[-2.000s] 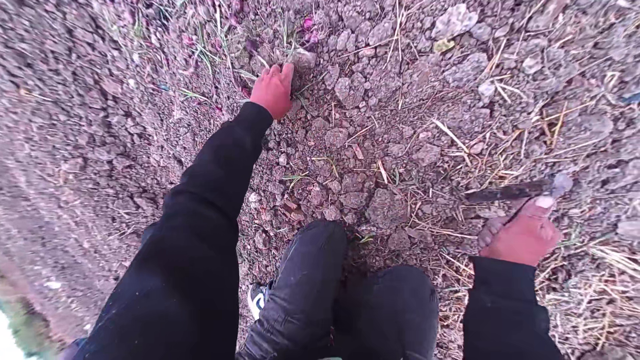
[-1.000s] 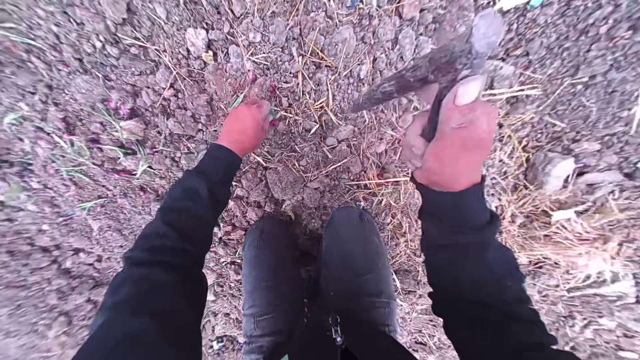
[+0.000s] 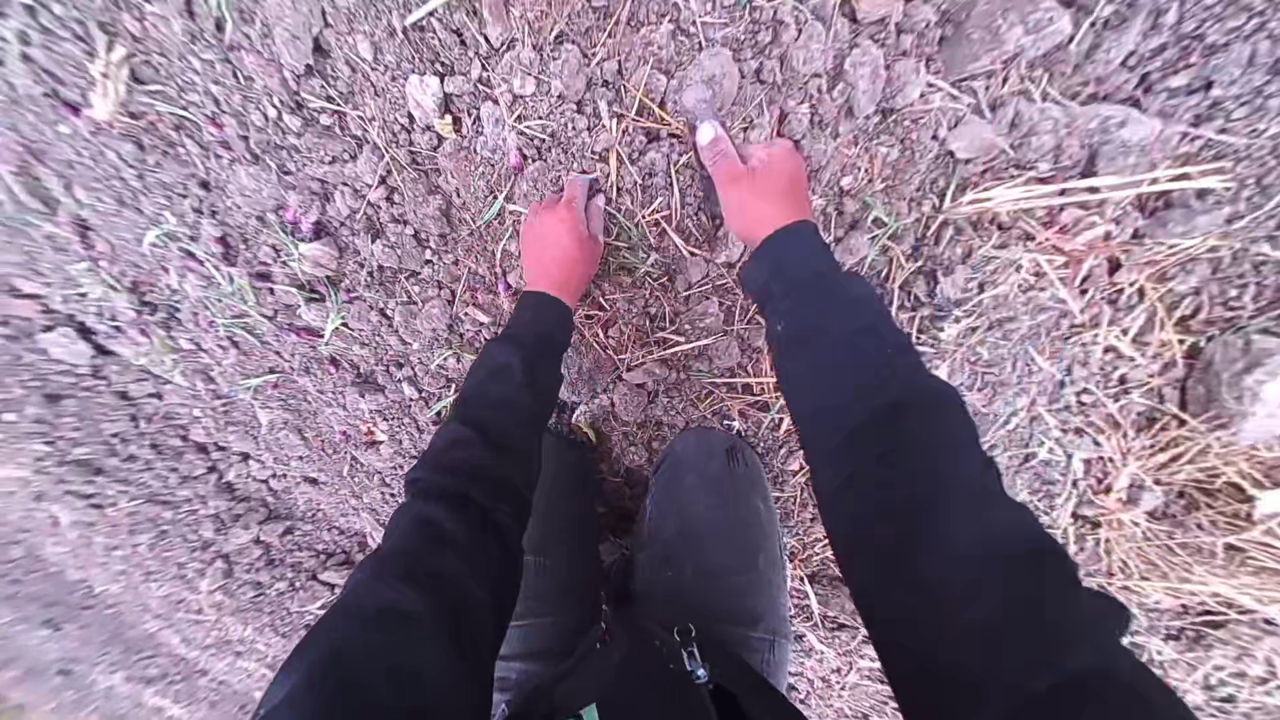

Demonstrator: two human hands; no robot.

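Note:
My left hand [image 3: 563, 240] is low over the cloddy soil [image 3: 420, 320], its fingers curled at a small grey piece that I cannot make out. To its right and a little farther forward, my right hand [image 3: 756, 185] is closed on a hand tool, with the thumb on top. The rounded grey end of the tool [image 3: 701, 101] shows past the thumb; the rest is hidden by the hand or hard to tell from the soil. Straw and some green blades lie between the two hands.
My knees [image 3: 712, 500] are on the ground just behind the hands. Dry straw [image 3: 1150, 500] covers the soil at the right, with a large clod [image 3: 1240, 385] at the edge. Small plants with purple onion-like bulbs or flowers [image 3: 300, 220] are at the left.
My right hand has come down and left with the tool, whose long dark blade showed a second ago. My left hand is now close beside it. The view has shifted.

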